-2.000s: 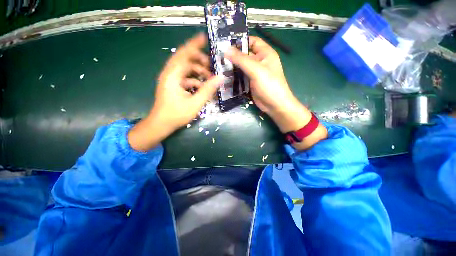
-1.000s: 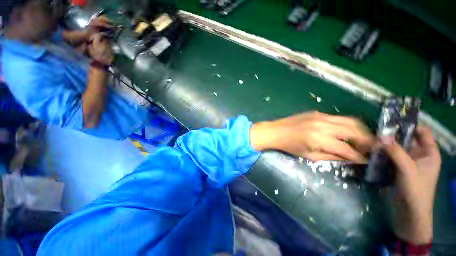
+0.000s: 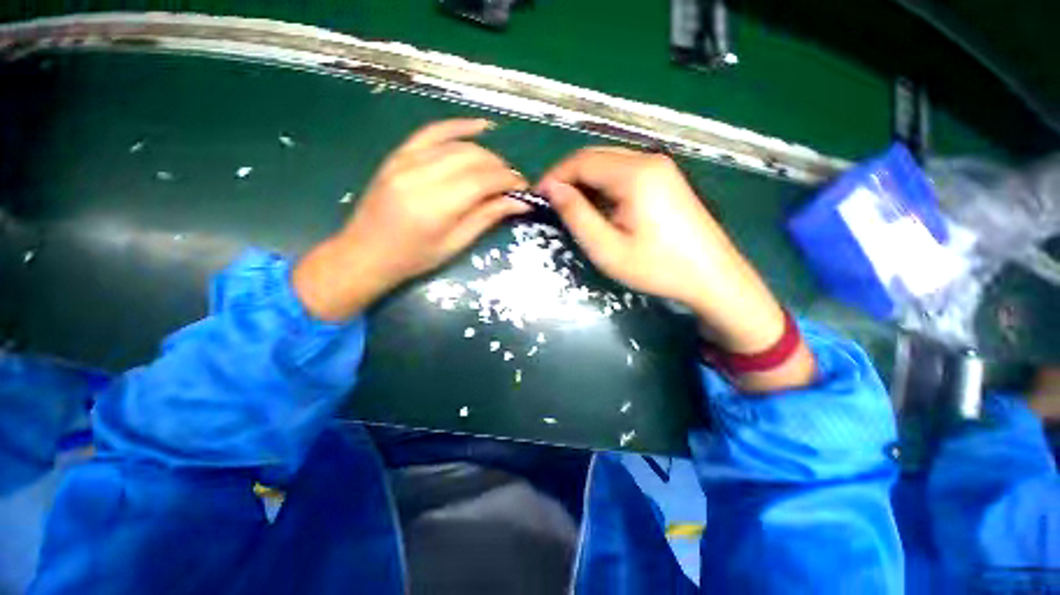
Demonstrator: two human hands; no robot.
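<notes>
A phone unit [image 3: 532,200] shows edge-on as a thin dark bar between my hands, mostly hidden by the fingers. My left hand [image 3: 436,198] has its thumb and fingertips at the left end of the bar. My right hand [image 3: 634,221], with a red band at the wrist, grips the right end between thumb and fingers. A heap of tiny white flakes [image 3: 525,285] lies on the dark green bench mat [image 3: 291,221] just below the phone, with single flakes scattered around it.
A pale worn rail [image 3: 465,81] crosses behind my hands. Phone units [image 3: 701,33] lie on the green belt beyond it. A blue bin [image 3: 860,238] with a white label and clear plastic bags [image 3: 1011,215] are at the right. A silver cylinder [image 3: 972,386] and another person's blue sleeve [image 3: 988,477] are below them.
The view has swung back right from the left neighbour to the bench in front of me. The phone, upright and face-on before, is now edge-on, with both my hands at it.
</notes>
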